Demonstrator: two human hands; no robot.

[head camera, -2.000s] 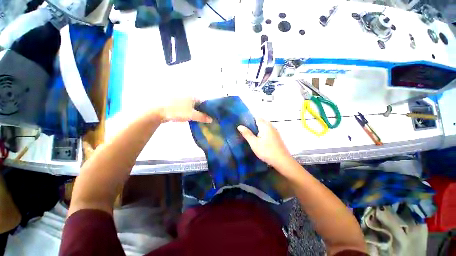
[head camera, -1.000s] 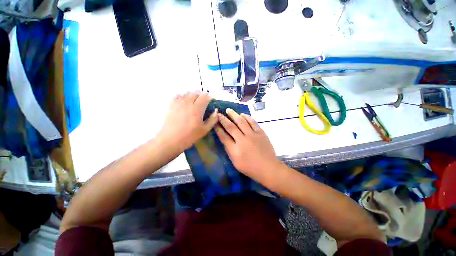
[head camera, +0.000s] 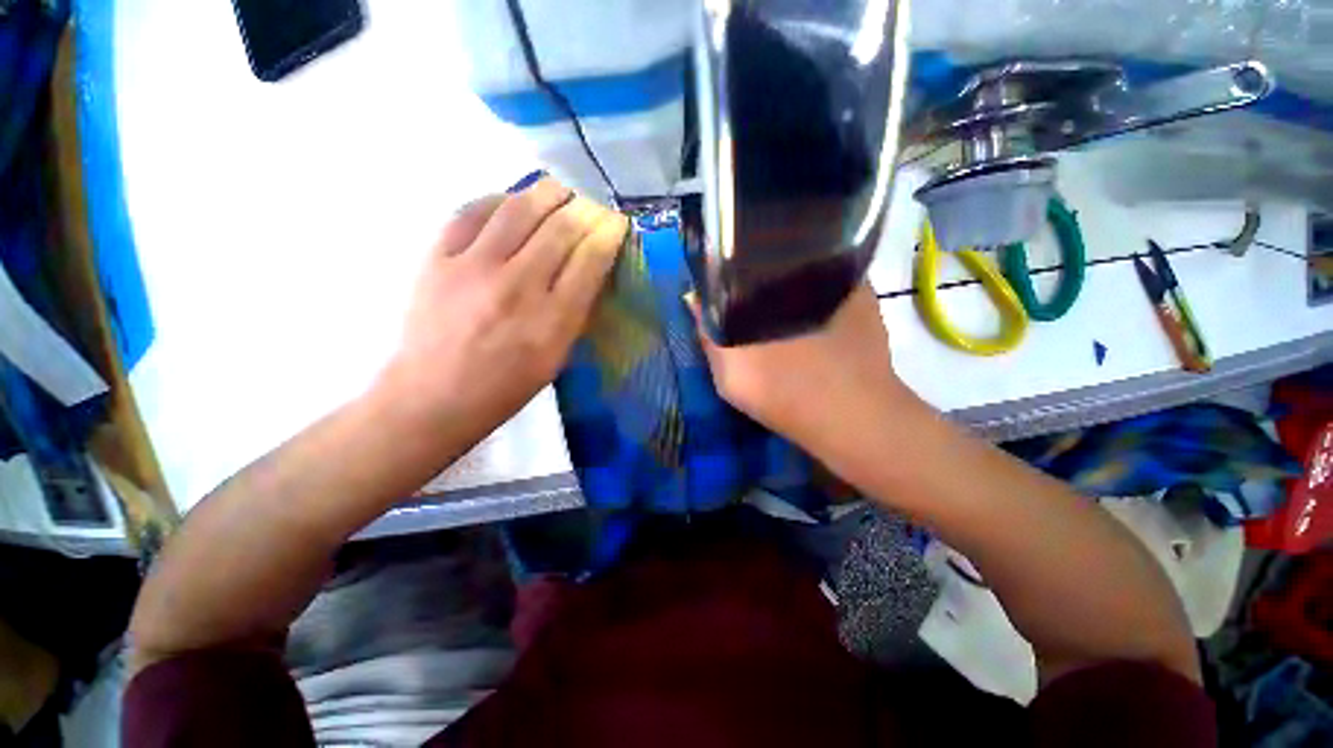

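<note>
The blue, yellow and dark plaid piece (head camera: 643,395) runs from the needle area over the table's front edge towards my lap. Its far end lies at the presser foot (head camera: 658,219), below the sewing machine head (head camera: 797,161). My left hand (head camera: 504,300) lies on the piece's left side, fingers bent close to the presser foot, with a small blue bit of cloth showing past the fingertips. My right hand (head camera: 811,365) is at the piece's right edge. Its fingers are mostly hidden behind the machine head.
Scissors with yellow and green handles (head camera: 972,300) lie right of the head, partly hidden by a metal lever part. Small snips (head camera: 1174,307) lie further right. A phone (head camera: 300,29) is at back left. Plaid and pale cloth (head camera: 1170,453) hangs below the right edge, beside a red bin (head camera: 1308,468).
The view has moved in closer to the machine head. The plaid piece's far end has gone from in front of the needle to the presser foot. My hands have moved apart to its two sides.
</note>
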